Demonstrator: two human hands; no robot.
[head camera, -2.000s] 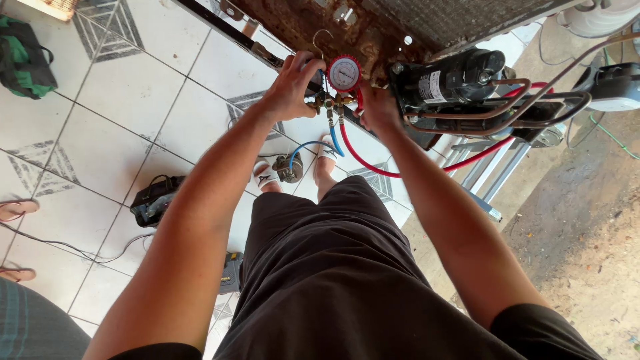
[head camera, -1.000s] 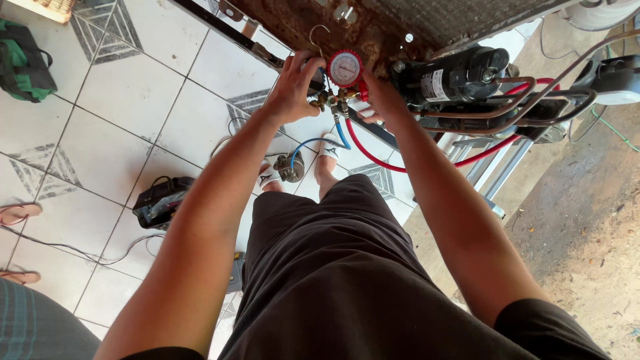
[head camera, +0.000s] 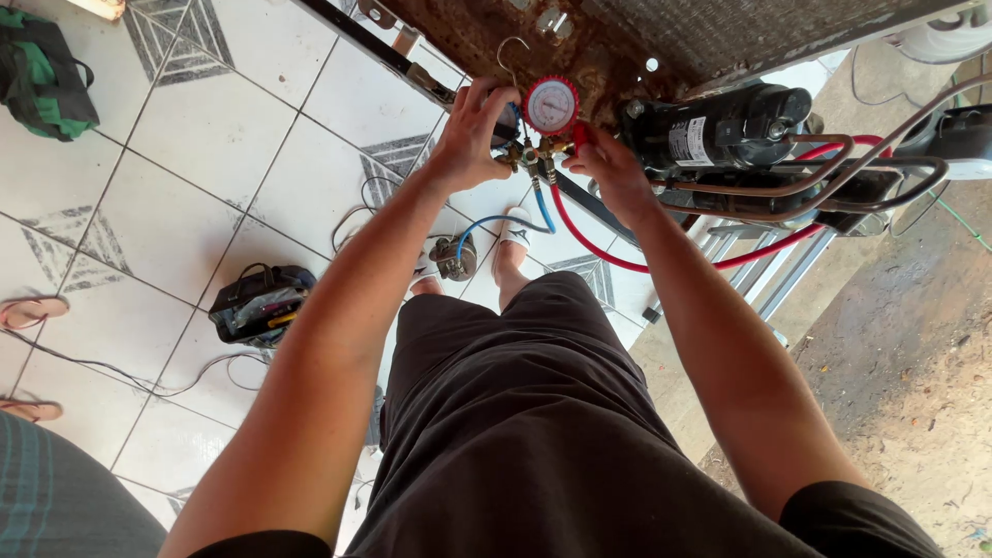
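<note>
My left hand (head camera: 474, 138) grips the blue-rimmed gauge (head camera: 507, 124) side of a brass manifold gauge set (head camera: 530, 155). Beside it, the red-rimmed gauge (head camera: 551, 105) faces up at me. The fingers of my right hand (head camera: 612, 169) are closed around the red valve knob (head camera: 581, 139) at the manifold's right end. A metal hook (head camera: 512, 48) stands up from the set. From the manifold's underside hang a blue hose (head camera: 496, 220), which runs to a small round device (head camera: 453, 257) by my feet, and a red hose (head camera: 593, 248), which passes behind my right forearm.
A black compressor (head camera: 721, 128) with copper pipes (head camera: 775, 190) sits right of my right hand, below a rusty metal frame (head camera: 465, 23). An aluminium ladder (head camera: 802, 263) lies under it. On the tiles are an open tool bag (head camera: 260, 302), a green bag (head camera: 46, 77), a cable and sandals (head camera: 35, 312). Another person's clothing (head camera: 62, 496) shows at lower left.
My right hand has shifted slightly at the manifold's right side, and the red knob now shows between its fingers. My left hand keeps its hold on the blue gauge side.
</note>
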